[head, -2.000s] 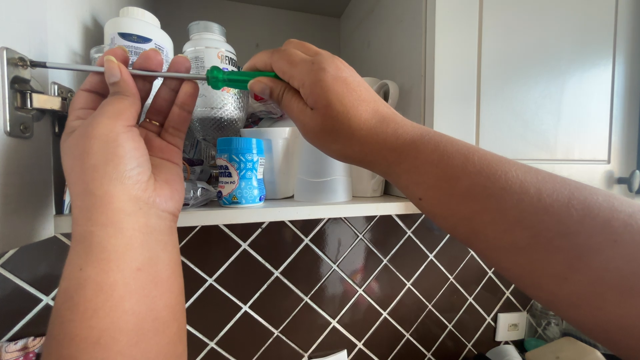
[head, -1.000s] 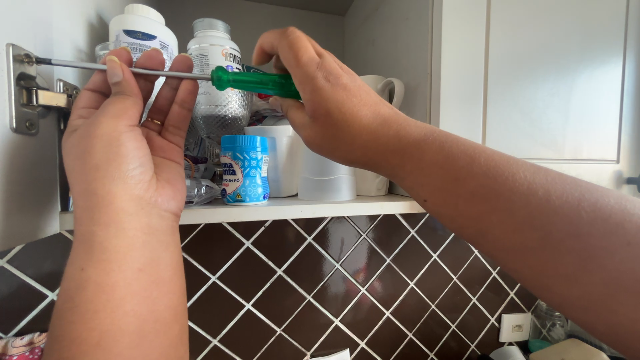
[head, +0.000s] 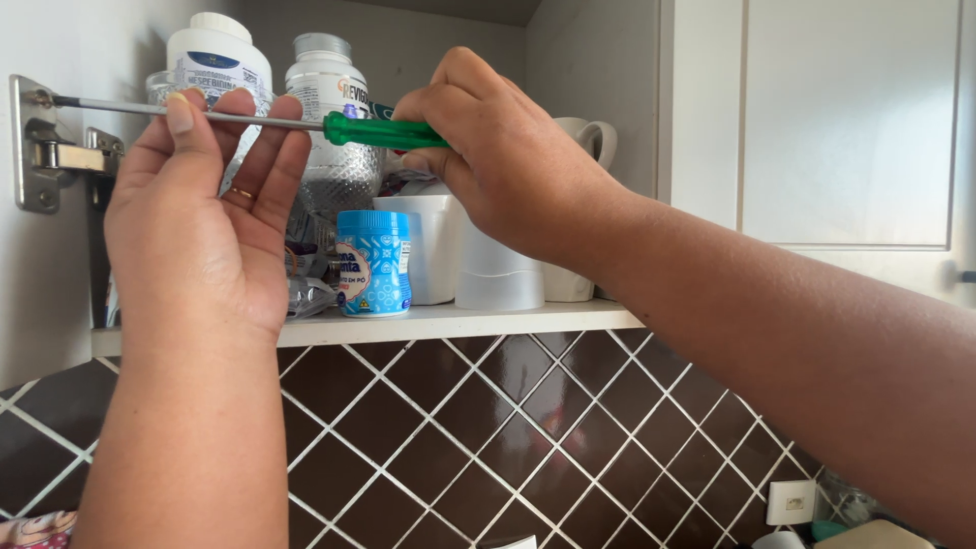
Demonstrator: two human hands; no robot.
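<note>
A screwdriver (head: 385, 132) with a green translucent handle and a long metal shaft lies nearly level across the upper left. Its dark tip meets the upper screw of a metal cabinet hinge (head: 36, 145) on the open cabinet door at the far left. My right hand (head: 503, 152) grips the end of the handle. With thumb and fingertips, my left hand (head: 210, 206) supports the shaft about halfway along. The hinge's arm runs right, partly behind my left hand.
Behind my hands, the cabinet shelf (head: 457, 323) holds white supplement bottles (head: 324, 84), a blue jar (head: 374, 263), white plastic containers (head: 427, 248) and a white mug (head: 568, 282). Dark tiles (head: 457, 412) with a wall socket (head: 791, 502) lie below. A closed cabinet door (head: 850, 122) is at right.
My right hand has shifted its grip and turned on the green handle. My left hand stays at the shaft, and the tip remains at the hinge's upper screw.
</note>
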